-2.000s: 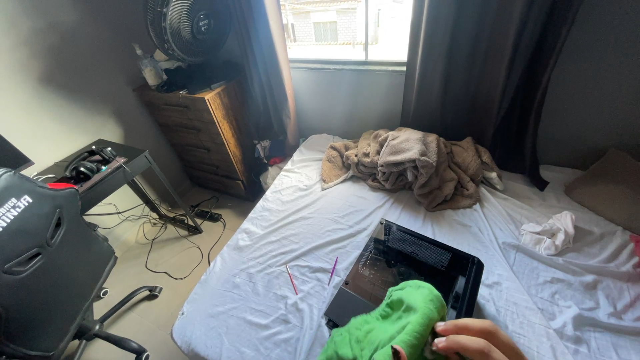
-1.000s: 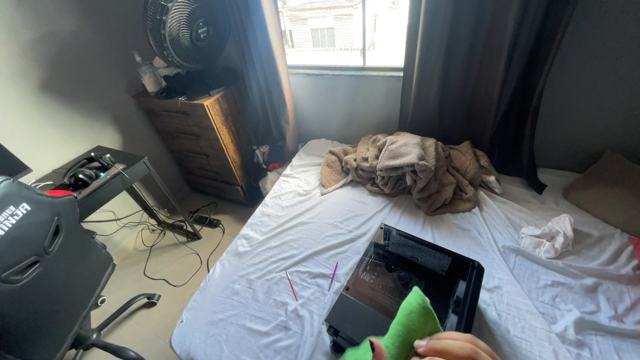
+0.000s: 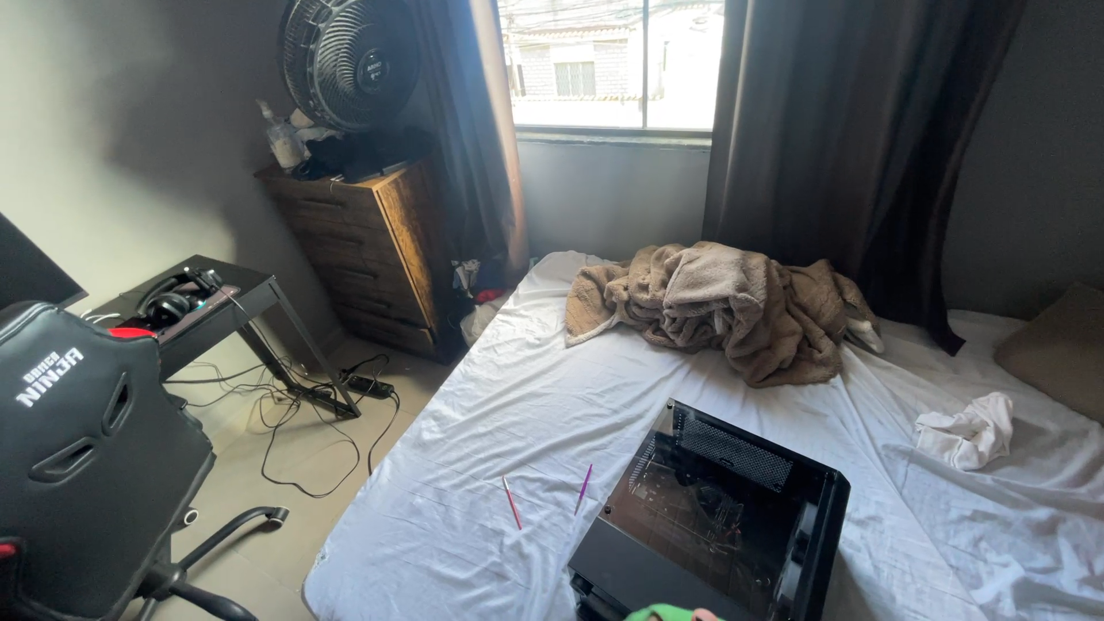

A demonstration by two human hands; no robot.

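Note:
At the bottom edge only fingertips show: my left hand (image 3: pixel 662 611) and my right hand (image 3: pixel 705 615), both at a green cloth (image 3: pixel 642 614) pinched between them. The cloth is mostly cut off by the frame. Just above it, a black computer case (image 3: pixel 690 509) lies on its side on the bed, its see-through side panel facing up. Left of the case, a thin red and white stick (image 3: pixel 512 503) and a thin purple stick (image 3: pixel 584 489) rest apart on the white sheet (image 3: pixel 431 517).
A crumpled brown blanket (image 3: pixel 716 302) lies toward the window, a white cloth (image 3: pixel 966 431) right of the case. To the left are a gaming chair (image 3: pixel 103 466), a desk (image 3: pixel 250 285) with headphones (image 3: pixel 168 302), floor cables (image 3: pixel 310 492) and a dresser (image 3: pixel 345 250) under a fan (image 3: pixel 345 65).
The green cloth and both hands have moved down, almost out of view. More of the case's lower part shows. The case and the two sticks have stayed in place.

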